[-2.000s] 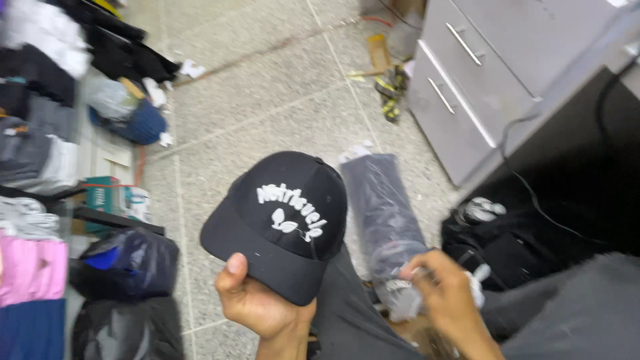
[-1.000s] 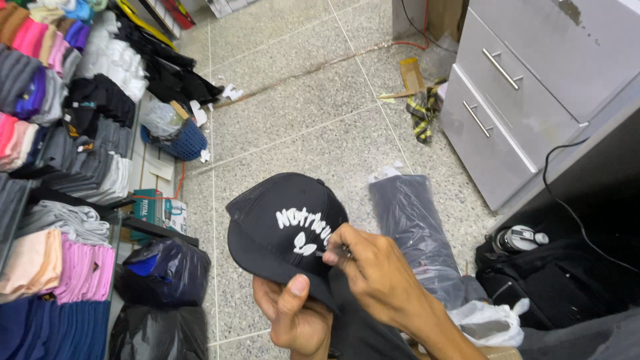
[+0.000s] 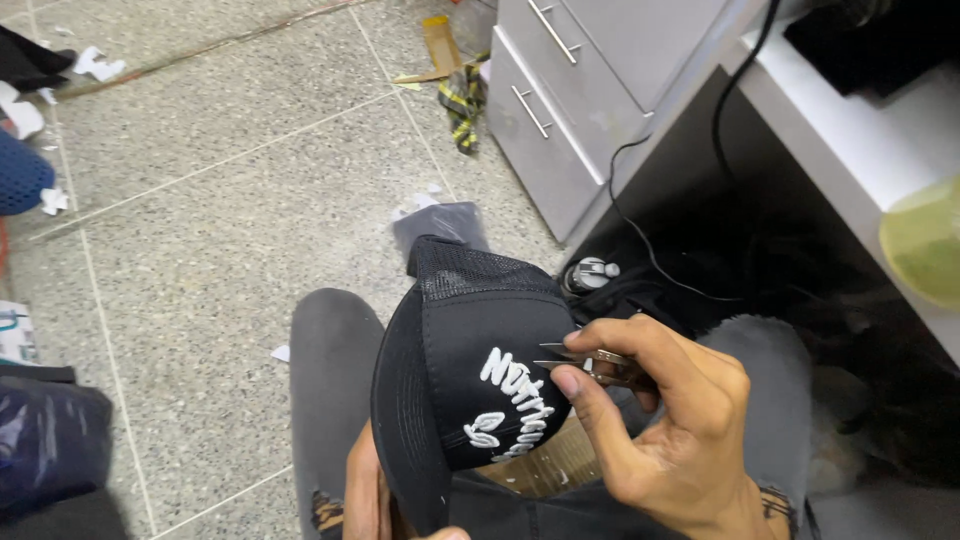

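Note:
A black cap with a mesh back [image 3: 487, 322] is tilted over my lap, its brim toward the left. White raised embroidery [image 3: 517, 390] of letters and a leaf shape runs across its front panel. My left hand [image 3: 367, 487] holds the cap from below at the brim, mostly hidden behind it. Between thumb and index finger, my right hand [image 3: 660, 420] grips small metal thread snips [image 3: 592, 364]. Their two pointed blades are apart, close to the upper end of the lettering; whether they touch the fabric I cannot tell.
A grey drawer cabinet [image 3: 555, 112] and a desk edge [image 3: 825, 135] with a hanging black cable [image 3: 637, 225] are at the right. A plastic-wrapped dark bundle [image 3: 442, 225] lies beyond the cap. Cardboard [image 3: 547, 457] shows between my legs. A dark plastic bag [image 3: 52, 442] is at the left.
The cap has turned, so its mesh back now shows at the top. My right hand was apart from the cap two seconds ago and is now beside its lettering. The view has shifted right.

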